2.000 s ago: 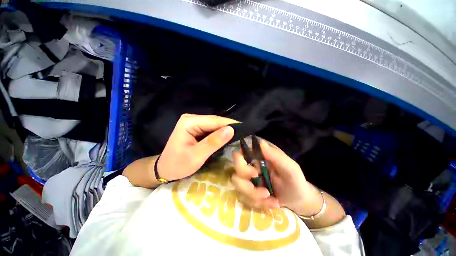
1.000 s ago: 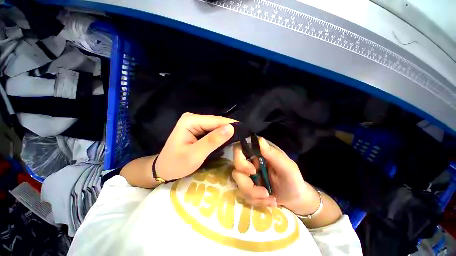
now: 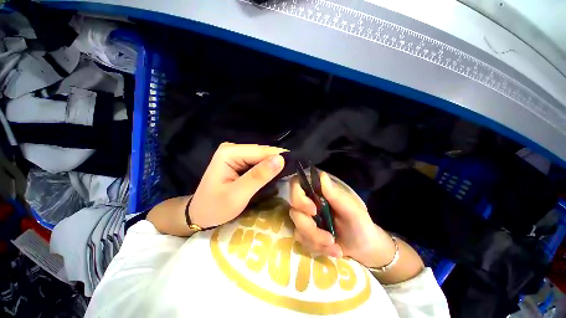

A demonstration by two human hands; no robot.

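My left hand (image 3: 233,183) pinches the edge of the black garment (image 3: 347,133) between thumb and forefinger, at the centre of the view. My right hand (image 3: 338,217) holds the dark thread snips (image 3: 319,200), with the blades pointing up and slightly apart. The blade tips are just right of my left fingertips, close to the black cloth; whether they touch it cannot be told. The garment spreads dark and wrinkled beyond my hands, under the table edge. A fine light thread (image 3: 283,135) shows above my left fingertips.
A pale table edge with a printed ruler scale (image 3: 397,40) crosses the top. A blue basket wall (image 3: 144,124) stands at the left, beside grey and black pieces (image 3: 56,124) and a clear plastic bag (image 3: 53,195). Another blue basket (image 3: 456,177) shows at the right.
My left hand has shifted slightly left, and the snips' blades now point a little more to the left. Both hands keep their hold.
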